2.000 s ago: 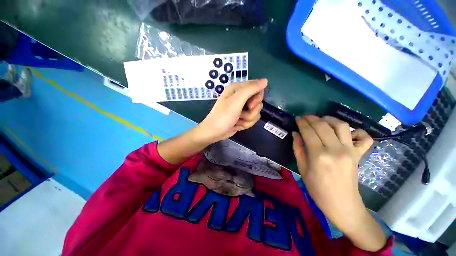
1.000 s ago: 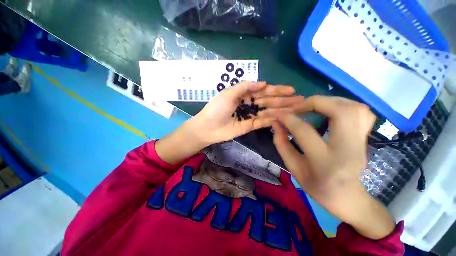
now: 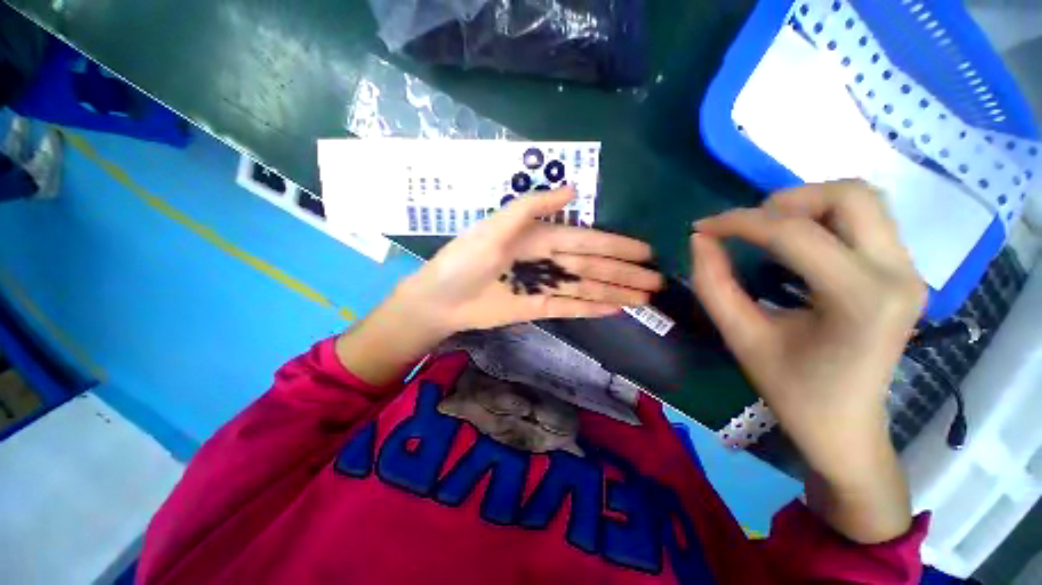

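My left hand (image 3: 503,274) is palm up with fingers extended, and a heap of small black plugs (image 3: 537,274) rests in the palm. My right hand (image 3: 817,309) is raised to its right, with thumb and index fingertips pinched on what looks like one tiny black plug (image 3: 695,231). A black electronic unit (image 3: 623,343) lies on the bench below and between my hands. Its white barcode label (image 3: 649,318) shows just past my left fingertips. My hands hide parts of the unit. Its far end by my right hand is not clear.
A white pad sheet (image 3: 366,189) with black rings lies beyond my left hand, by clear film (image 3: 394,103). A clear bag (image 3: 526,40) with dark contents is at the far side. A blue basket (image 3: 720,126) and a white tray (image 3: 983,457) stand at right, with a black cable (image 3: 954,400) between.
My left hand has opened from a closed fist, showing the plugs. My right hand has left the unit, reached to the palm, then moved right and up with its fingertips pinched.
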